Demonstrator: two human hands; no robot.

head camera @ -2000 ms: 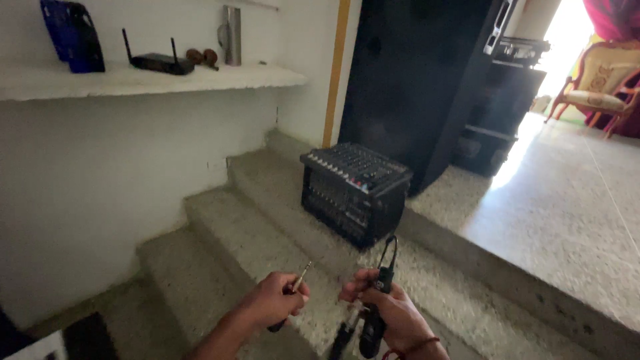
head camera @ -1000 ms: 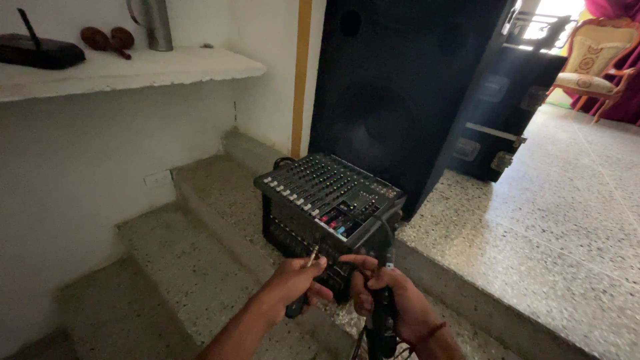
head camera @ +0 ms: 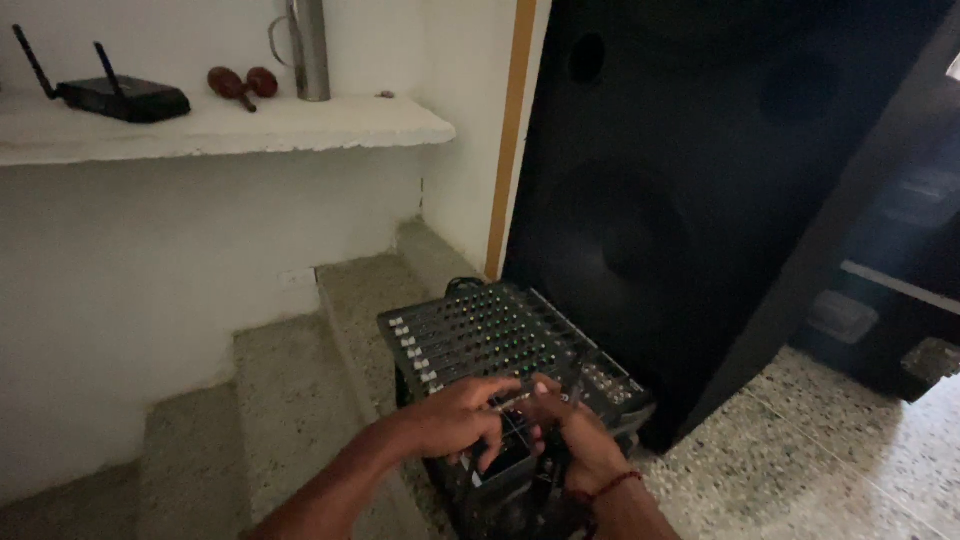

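An audio mixer (head camera: 480, 337) with rows of knobs and white fader caps stands on the stone steps, and both hands are over its near part. My left hand (head camera: 461, 420) has its fingers bent around a slim metal-tipped plug (head camera: 514, 401), which points toward the other hand. Beside it, my right hand (head camera: 581, 439), with a dark red cord on the wrist, holds a black cabled item; blur and the fingers hide most of it. The fingertips of the two hands are close together; whether they touch cannot be told.
A tall black loudspeaker (head camera: 637, 210) stands right behind the mixer. Terrazzo steps (head camera: 292, 420) descend to the left. On the white wall shelf (head camera: 225, 139) are a router (head camera: 124, 97), maracas (head camera: 244, 84) and a metal cylinder with a handle (head camera: 309, 52). Black cases (head camera: 877, 322) stand at the right.
Both hands were apart two seconds ago, below the mixer; now they are close together over its near part. The view has moved nearer to the mixer.
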